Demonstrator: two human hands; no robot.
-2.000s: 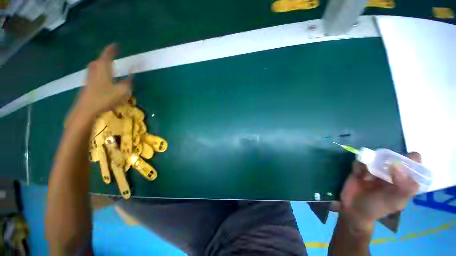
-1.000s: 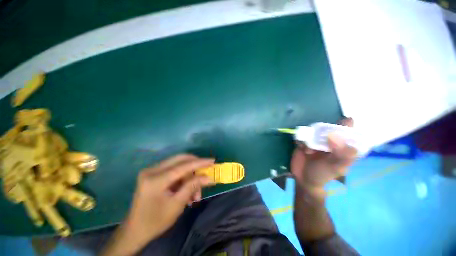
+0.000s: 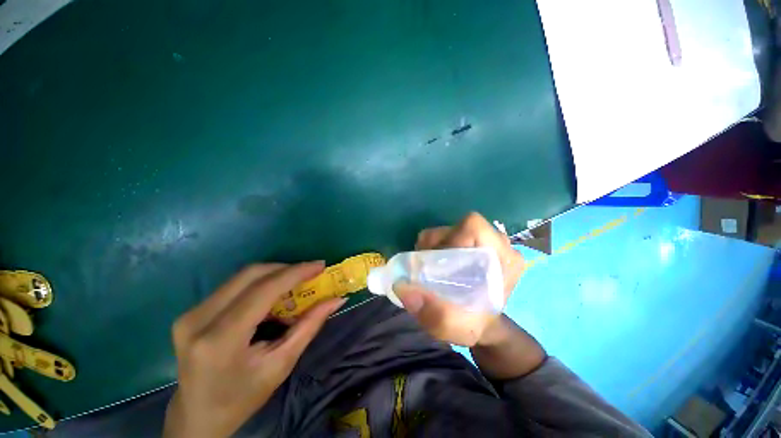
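My left hand (image 3: pixel 244 338) holds a yellow plastic housing (image 3: pixel 342 278) between thumb and fingers over the bench's front edge, its ribbed and recessed inner face showing. My right hand (image 3: pixel 462 291) holds the translucent glue bottle (image 3: pixel 450 275), with clear liquid inside, its white cap pointing left at the right end of the housing. The needle tip is hidden, so I cannot tell whether it touches the housing. A pile of yellow housings (image 3: pixel 30 355) lies at the left edge of the view, partly cut off.
The green bench (image 3: pixel 283 128) carries small dark marks. A white sheet (image 3: pixel 642 111) lies at the right with a pink-mauve strip (image 3: pixel 670 32) on it. A pale rail (image 3: pixel 21 19) crosses the top left corner. Beyond the front edge are blue floor, a blue object and cartons.
The housing has been turned from its ribbed outer side to its recessed inner face. The bottle has come left to meet it. The view has shifted, leaving less of the pile showing.
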